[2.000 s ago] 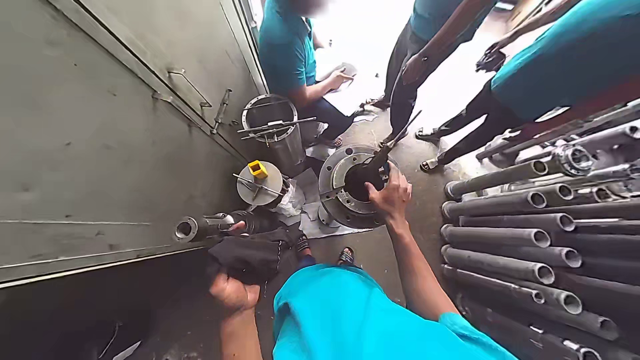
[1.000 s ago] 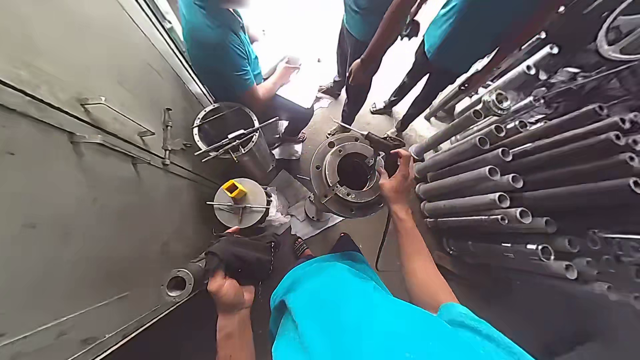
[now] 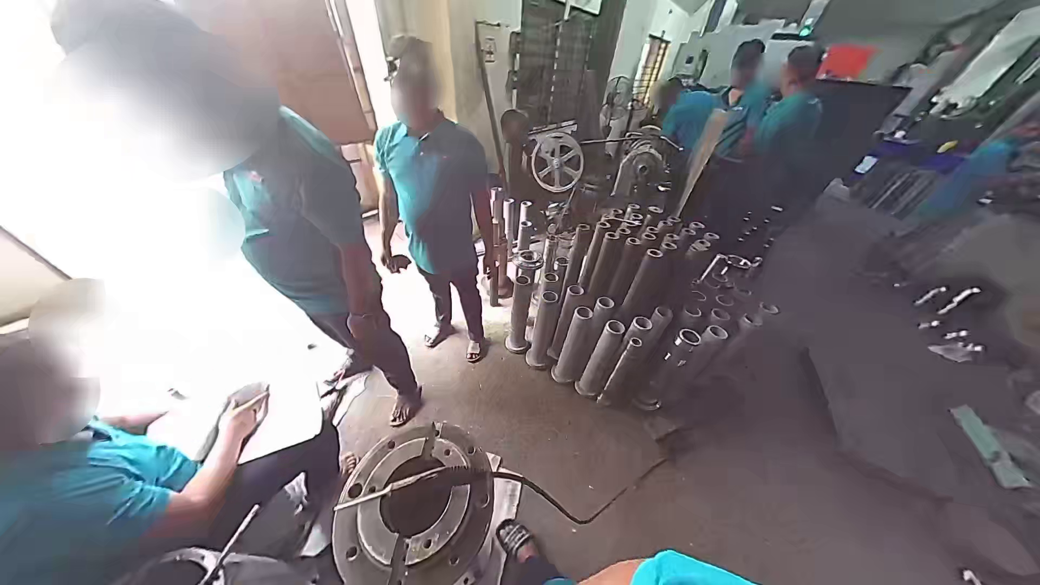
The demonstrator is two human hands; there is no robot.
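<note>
Neither of my hands shows in the head view now; only part of my teal sleeve (image 3: 686, 569) is at the bottom edge. Below the middle stands a round metal flange (image 3: 349, 520) with bolt holes and a wide central opening. Across that opening lies an electrode holder (image 3: 459, 478) with a pale rod in it, and its black cable (image 3: 561, 510) runs off to the right over the floor. My sandalled foot (image 3: 513, 536) is close to the flange's right side.
A seated person (image 3: 138, 463) holds a pale sheet at the left. Two people (image 3: 435, 187) stand beyond the flange. Upright flanged metal pipes (image 3: 575, 345) crowd the middle right, before a spoked handwheel (image 3: 557, 162). More people work farther back.
The view has swung far up and to the right. Both hands have left it. The electrode holder, earlier by my right hand at the flange, now lies across the opening.
</note>
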